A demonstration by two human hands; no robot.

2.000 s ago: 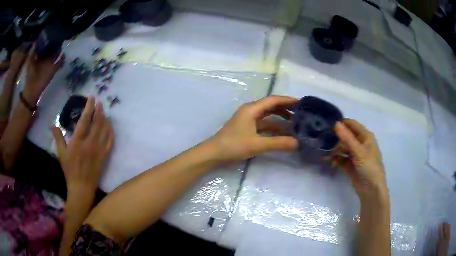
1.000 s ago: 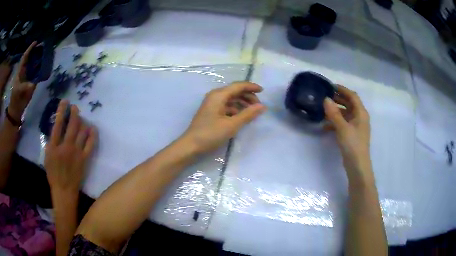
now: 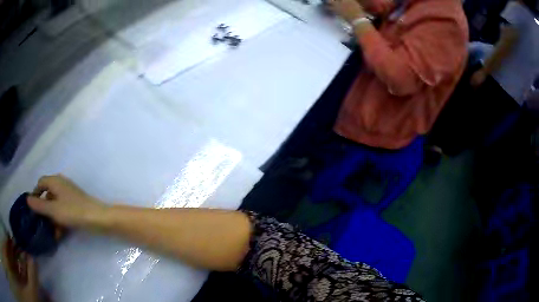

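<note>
A dark rounded housing [image 3: 32, 227] is at the far left edge of the picture, over the white sheet. My right hand [image 3: 62, 200] grips its upper side, with the thumb and fingers on the rim. My left hand [image 3: 23, 274] is in the lower left corner, partly cut off by the edge, with its fingers against the housing's lower side. The inside of the housing is blurred.
Small dark star-shaped parts [image 3: 227, 38] lie in a loose group farther along the white sheets [image 3: 236, 88]. A person in an orange-red top [image 3: 405, 71] sits at the bench. A blue stool [image 3: 378, 242] stands on the green floor; another person is at the far right.
The view has swung right, so the housing and hands now sit at the far left. My left hand, apart from the housing one second ago, is now against it.
</note>
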